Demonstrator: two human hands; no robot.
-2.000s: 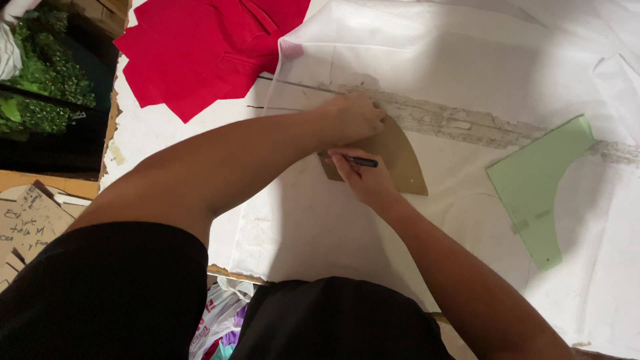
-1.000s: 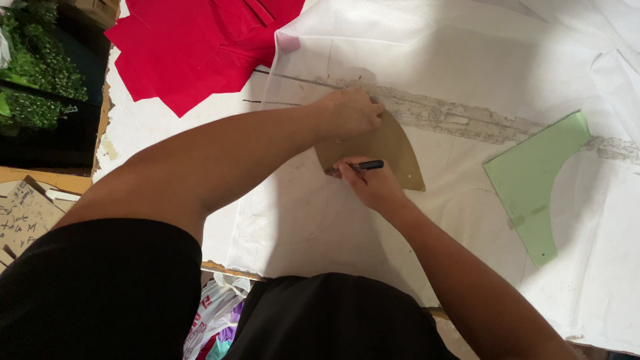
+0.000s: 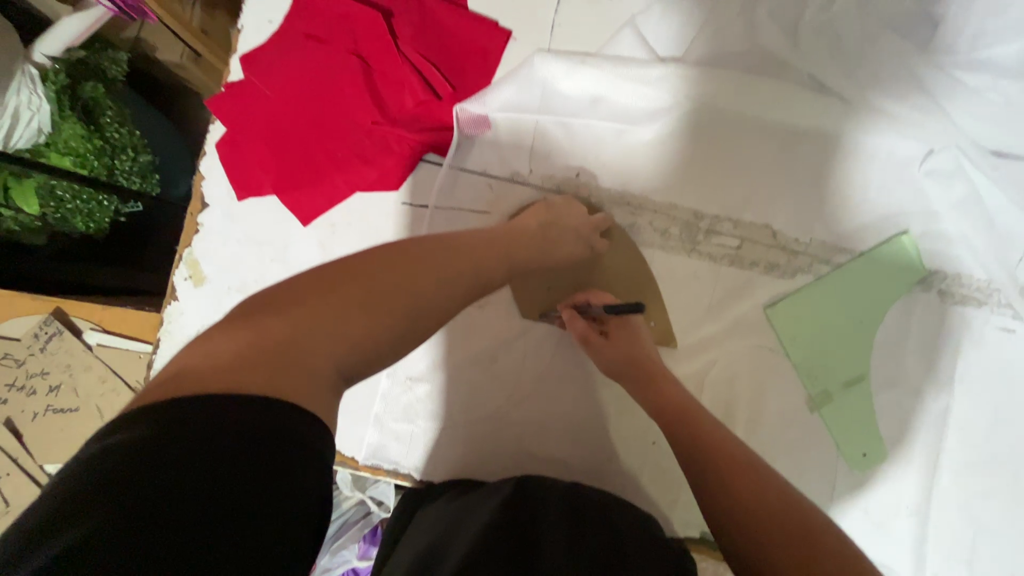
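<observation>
A brown cardboard pattern piece (image 3: 632, 280) with a curved right edge lies on thin white fabric (image 3: 512, 400). My left hand (image 3: 560, 230) presses flat on its upper part, fingers spread a little, gripping nothing. A dark pen (image 3: 624, 308) is held in my right hand (image 3: 604, 336), its tip end near the lower left edge of the cardboard; the exact tip is hard to make out. To the right, a green pattern piece (image 3: 836, 340) with a concave curved edge rests on the same fabric, apart from both hands.
Red fabric pieces (image 3: 320, 104) lie at the table's upper left. The white tabletop (image 3: 264, 248) has a worn left edge. Beyond it are green foliage (image 3: 88, 144) and cardboard pieces (image 3: 64, 384) bearing writing. Plastic bags (image 3: 356, 512) show below the near edge. Bunched white fabric (image 3: 944, 72) lies upper right.
My right hand and the pen have shifted slightly left along the lower edge of the cardboard since the oldest frame. My left hand stays on the cardboard.
</observation>
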